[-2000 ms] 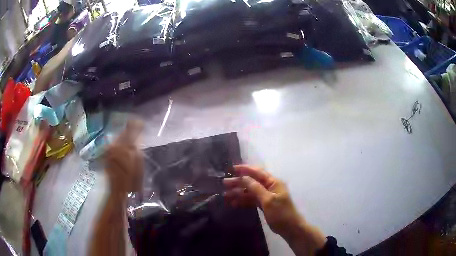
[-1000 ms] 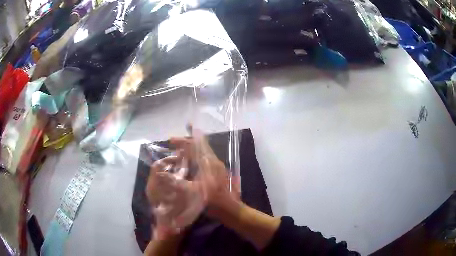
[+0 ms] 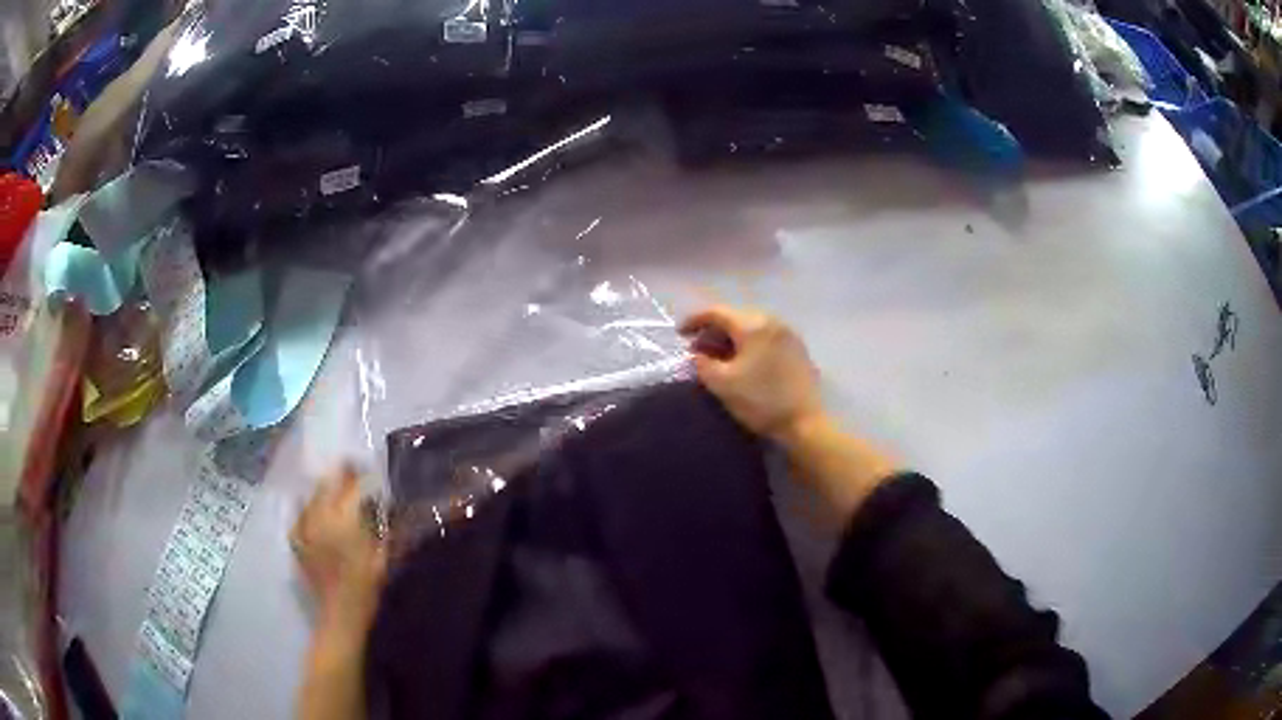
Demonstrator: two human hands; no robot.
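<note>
A folded dark garment (image 3: pixel 619 563) lies on the white table at the bottom centre. A clear polybag (image 3: pixel 492 317) lies flat beyond it, its mouth over the garment's far end. My right hand (image 3: pixel 756 369) pinches the bag's edge at the garment's far right corner, thumb and fingers together. My left hand (image 3: pixel 338 537) is at the bag's left edge beside the garment's left side, slightly blurred; its fingers appear to hold the film edge.
Bagged dark garments (image 3: pixel 633 85) with white stickers lie along the far side. A pale-blue label strip (image 3: pixel 197 563) runs down the left, curled at its far end. A black slim object (image 3: pixel 87 682) is at lower left. Blue baskets (image 3: pixel 1223 141) stand at upper right.
The bag was raised and bunched around my hands; now it lies flat, over the garment's far end. My hands have moved apart to its two sides.
</note>
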